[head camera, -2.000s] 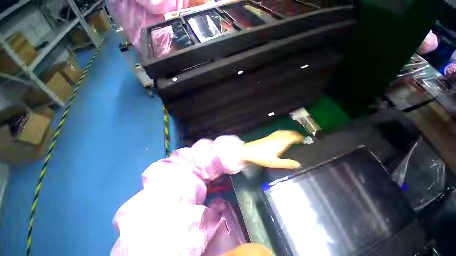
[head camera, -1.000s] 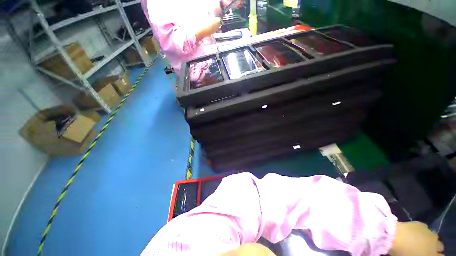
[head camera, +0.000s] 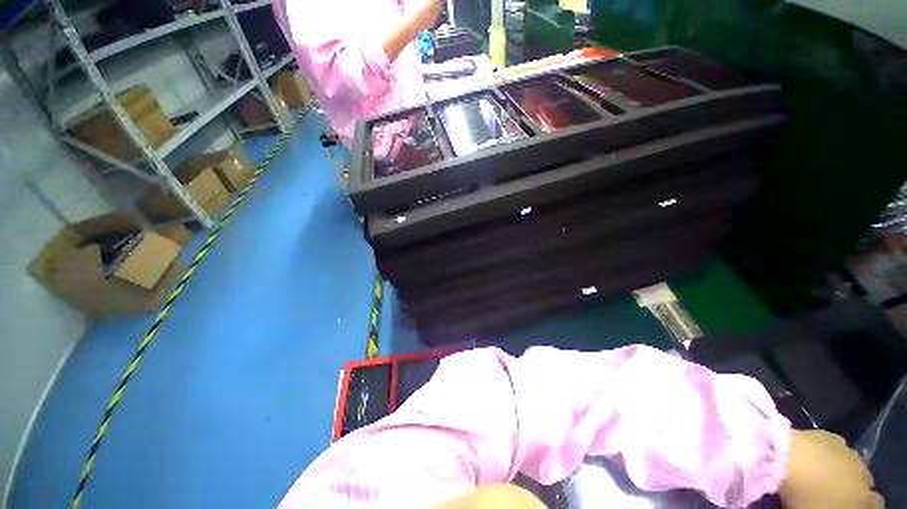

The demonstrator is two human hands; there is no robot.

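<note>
My left arm in a pink sleeve reaches across the bottom of the view to the right. My left hand (head camera: 827,473) is at the lower right, back of the hand up, over the dark foam. Its fingertips are dark and partly hidden, so I cannot tell if they hold anything. A tablet (head camera: 599,487) shows only as a bright, shiny patch under the sleeve; the rest is hidden by the arm or cut off. Clear film (head camera: 881,429) shows at the right edge near the hand. My right hand is not in view.
Stacked foam trays (head camera: 567,234) stand ahead, with film-covered tablets (head camera: 481,125) in the top one. A red-edged tray (head camera: 343,403) lies low at left. A person in pink (head camera: 348,65) is behind the stack. Shelves and cardboard boxes (head camera: 99,268) stand at left.
Since two seconds ago, my left hand has moved from above the tablet's far left corner to the lower right, and the view has shifted. In the last second almost nothing has moved.
</note>
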